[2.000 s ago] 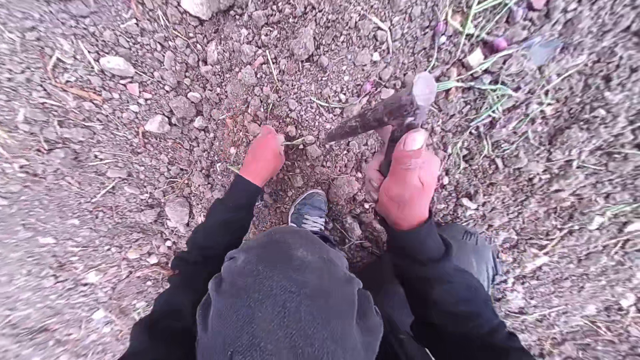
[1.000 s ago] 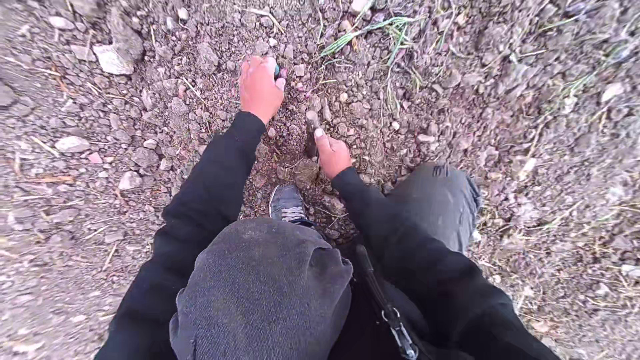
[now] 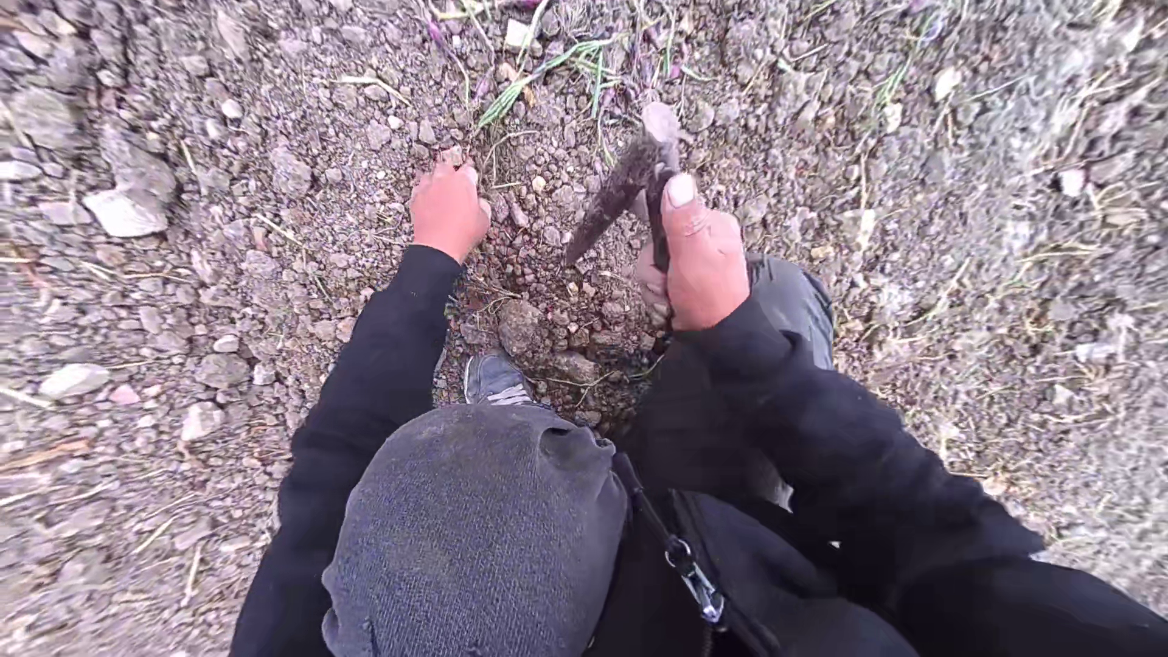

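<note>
My right hand is wrapped around the short handle of a hand hoe, thumb on top near the head. The dirt-covered blade points down and to the left, over the loose soil. To the left of the hoe, my left hand is down at the stony soil with its fingers bent; whether it holds something is hidden. Above both hands lie green plant stalks with purplish parts among them.
My sneaker is on the soil below my left hand, beside my bent knee. A pale stone and another flat stone lie at the left. Clods and dry stems cover the ground around.
One second ago my right hand was lower, near the soil, with the hoe's head not plainly visible; now the hand and hoe are raised. The view has shifted somewhat.
</note>
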